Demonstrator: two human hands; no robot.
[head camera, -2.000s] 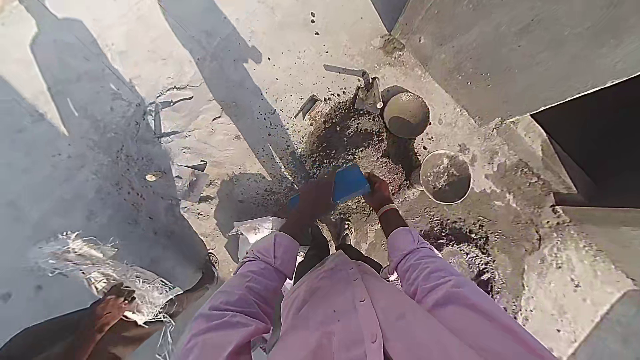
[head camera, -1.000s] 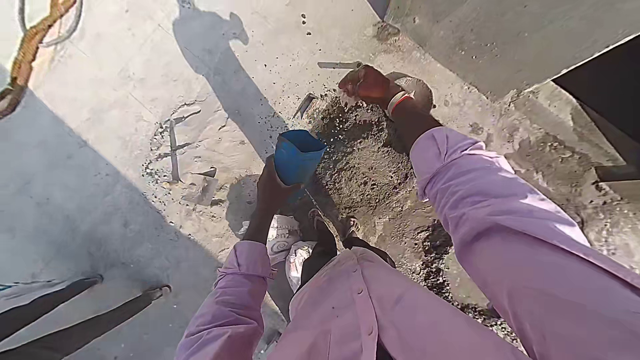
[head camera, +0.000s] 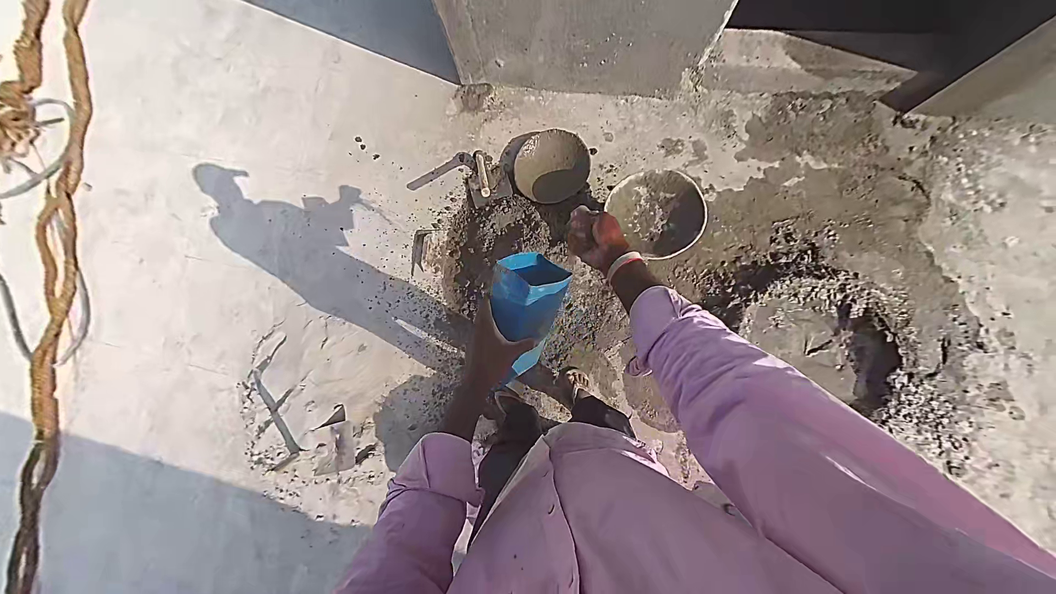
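Observation:
My left hand (head camera: 495, 346) grips a blue plastic packet (head camera: 532, 309) from its left side; the packet's mouth gapes upward. To the right of the packet, my right hand (head camera: 596, 238) is raised with its fingers curled; whether something lies inside them cannot be told. Under both hands spreads a heap of dark gravelly mortar mix (head camera: 495, 239). Just beyond my right hand stand a round pan (head camera: 553, 165) with grey residue and a second pale-rimmed pan (head camera: 700, 219). A trowel (head camera: 484, 177) lies at the heap's far edge, beside the first pan.
A ring of wet mix (head camera: 874, 330) with a pool in it lies at the right. Twisted rope (head camera: 58, 272) hangs or lies along the left edge. A concrete block (head camera: 577, 41) stands at the top, and scraps with a metal strip (head camera: 275, 412) lie at lower left.
Two seconds ago both hands were at the blue packet; my right hand has since come away from it. It has moved back nearer the packet since one second ago. The view has shifted.

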